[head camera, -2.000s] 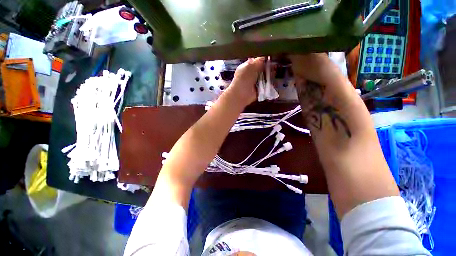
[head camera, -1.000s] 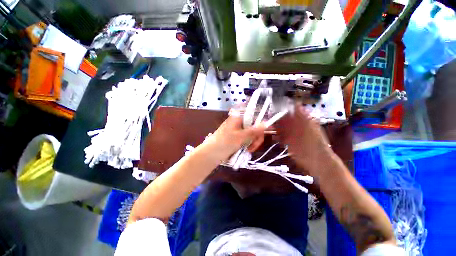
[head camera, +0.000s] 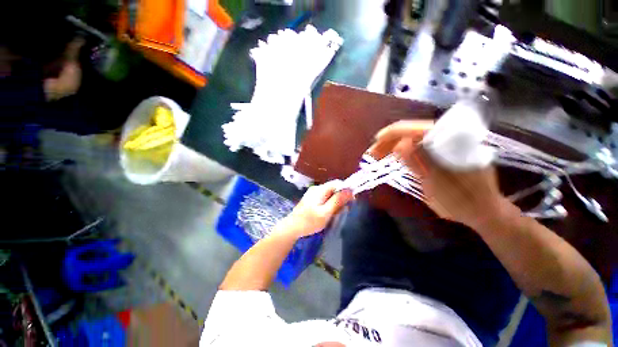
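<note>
My left hand (head camera: 322, 207) grips one end of a small bunch of white cable leads (head camera: 377, 175) at the near left edge of the brown work board (head camera: 341, 127). My right hand (head camera: 450, 177) is over the board, blurred, with the bunch running up to its fingers and a blurred white mass at its back; its exact hold is hidden. More loose white leads with connectors (head camera: 546, 196) lie on the board to the right. A thick white cable bundle (head camera: 284, 88) lies on the dark bench at the left.
The perforated plate (head camera: 434, 71) and blurred fixture (head camera: 555, 61) are at upper right. A lower blue bin (head camera: 293, 263) with white pieces is below the board. A white bucket (head camera: 146, 171) with yellow content stands left. An orange tray (head camera: 157, 26) is at upper left. A person's hand (head camera: 66, 74) shows far left.
The view has swung left. My hands have come back from the machine's plate to the near left of the board, with the white bunch now stretched out from my left hand.
</note>
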